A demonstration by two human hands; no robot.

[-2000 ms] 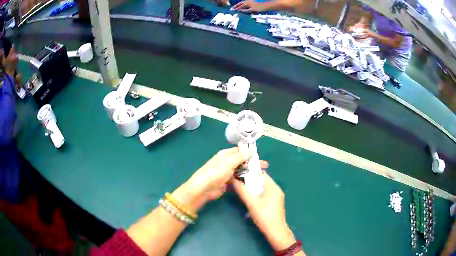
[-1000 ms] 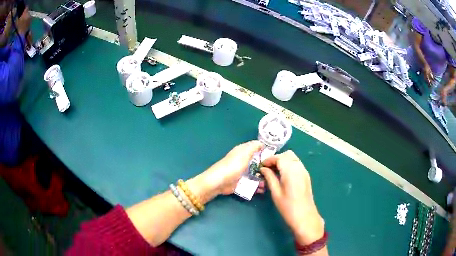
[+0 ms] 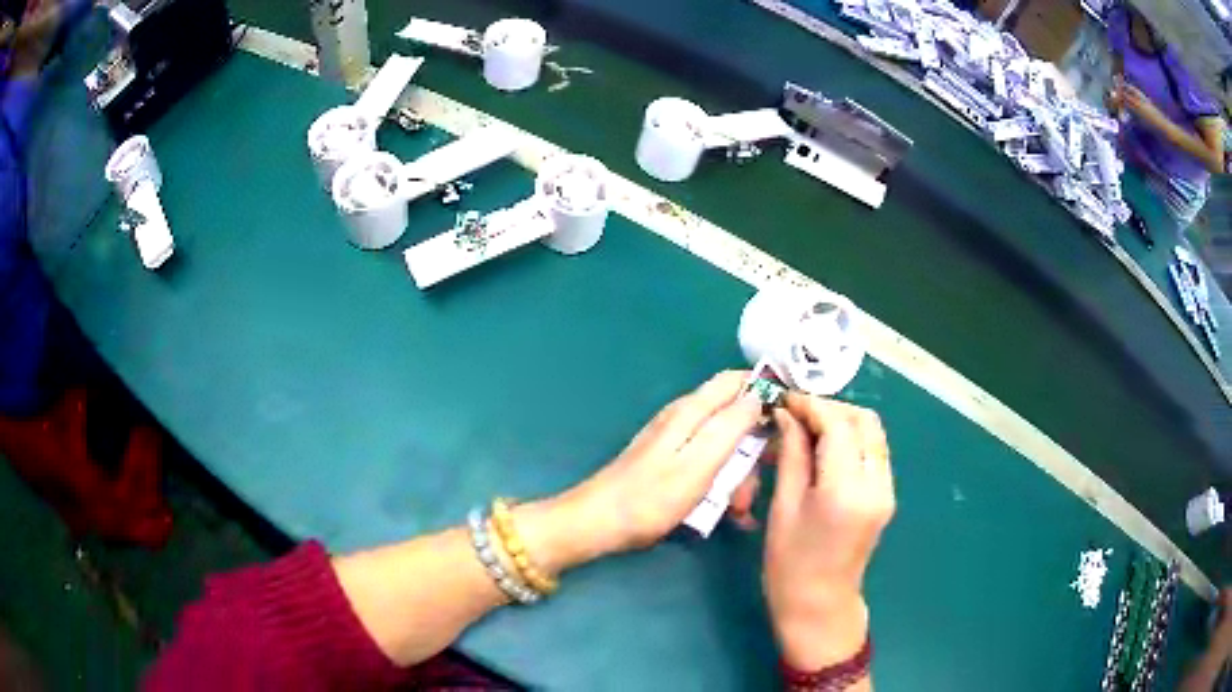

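Observation:
A white plastic housing with a round spoked head and a flat arm is held over the green bench, its head close to the pale rail and its arm pointing down towards me. My left hand grips the arm from the left, its fingers partly hidden. A small green circuit board sits between the fingertips of both hands, just below the head. My right hand pinches at the board from the right with thumb and fingers. The fingers hide part of the board and arm.
Several housings stand by the pale rail, one more at far left. The conveyor carries spaced units. A black box is upper left. Small white parts and board strips lie lower right. A person stands upper right.
The held housing has moved right, nearer the rail, and tilted. Both hands are now close together at the board below its head. Conveyor units have shifted left in the view.

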